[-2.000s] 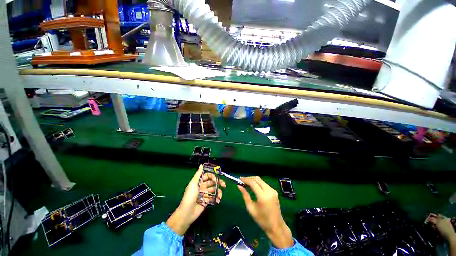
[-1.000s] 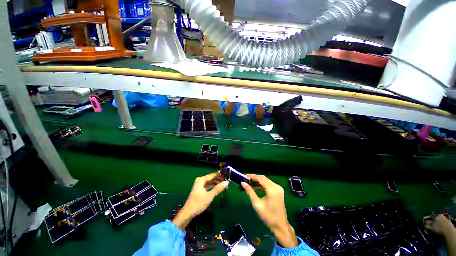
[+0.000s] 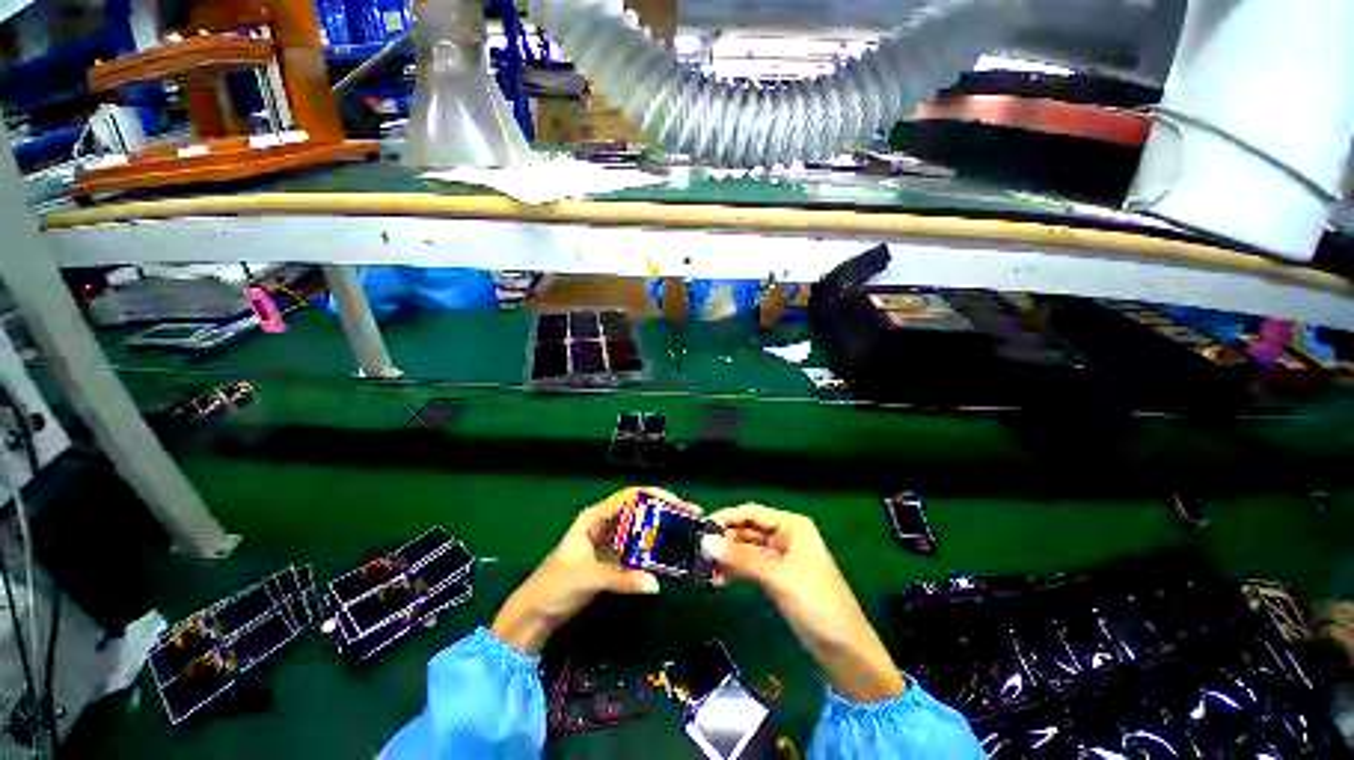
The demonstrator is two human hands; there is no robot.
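Observation:
A small phone assembly (image 3: 664, 538) with a dark face and a reddish, bluish end is held in both hands over the green surface. My left hand (image 3: 594, 552) grips its left end, fingers behind it. My right hand (image 3: 760, 546) has thumb and fingers on its right end. Below the hands lie dark reddish housings (image 3: 594, 698) and a display module with a pale shiny face (image 3: 728, 719), with yellow flex bits beside it. Two screen stacks (image 3: 398, 591) with white outlines lie at the left.
A glossy black blister tray (image 3: 1099, 653) lies at the right, another person's hand (image 3: 1326, 641) at its edge. Phone parts (image 3: 909, 521) lie farther back. A divided tray (image 3: 587, 349) stands beyond, under the shelf rail (image 3: 624, 245). A ribbed duct (image 3: 772, 119) hangs above.
The assembly now shows its dark face and coloured end to the camera, both hands still on it. The phones at the right have shifted rightwards in view. The view has tilted slightly.

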